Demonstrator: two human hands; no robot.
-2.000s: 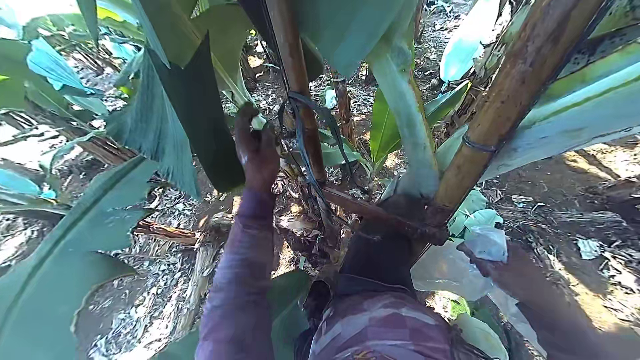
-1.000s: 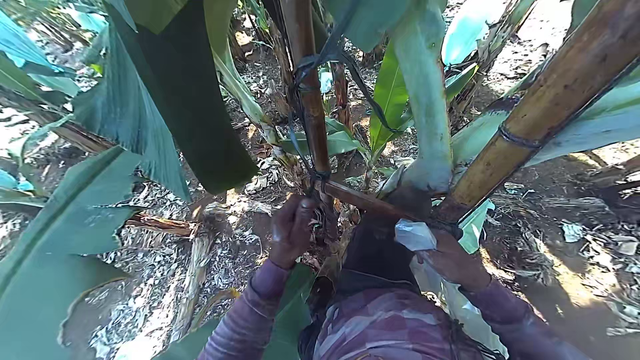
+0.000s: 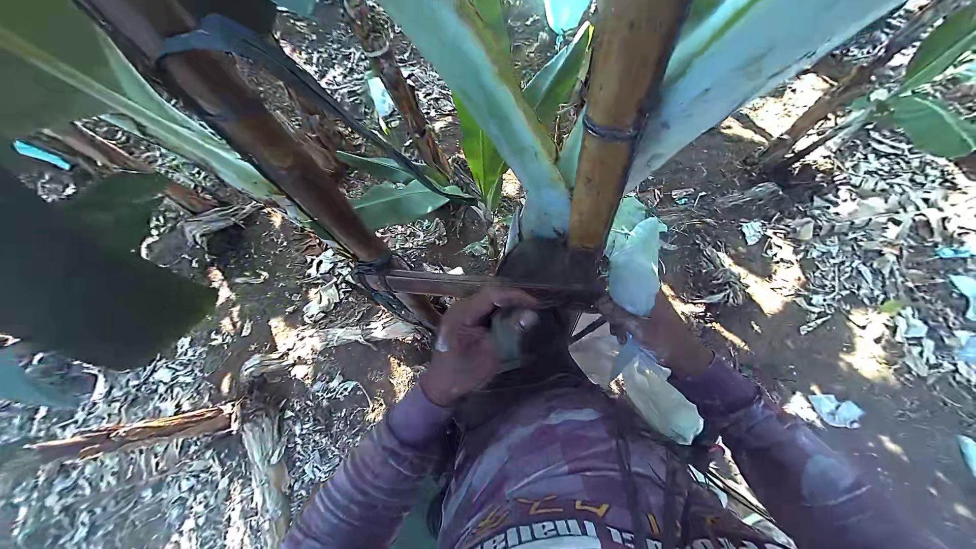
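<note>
A wooden ladder fills the centre, with a left bamboo rail [image 3: 282, 152], a right bamboo rail [image 3: 621, 114] and a rung [image 3: 488, 284] crossing between them. Just below the rung, at its middle, is my left hand [image 3: 476, 343], with fingers curled; whether it grips anything is not clear. My right hand [image 3: 648, 332] is below the foot of the right rail, closed on a crumpled pale plastic bag [image 3: 637, 267] that sticks out above and below the fingers. Dark ties [image 3: 374, 278] bind the rung to the left rail. A dark strap [image 3: 305, 72] trails from higher on that rail.
Banana leaves and a pale leaf stalk [image 3: 526, 137] rise beyond the ladder. A large dark leaf [image 3: 91, 267] hangs at the left. Dry leaf litter covers the soil, with a broken stem [image 3: 145, 431] at the lower left and a plastic scrap [image 3: 835, 410] at the right.
My left hand has moved from the left rail to beneath the rung's middle. The view has shifted closer over the ladder. The pale plastic remains in my right hand.
</note>
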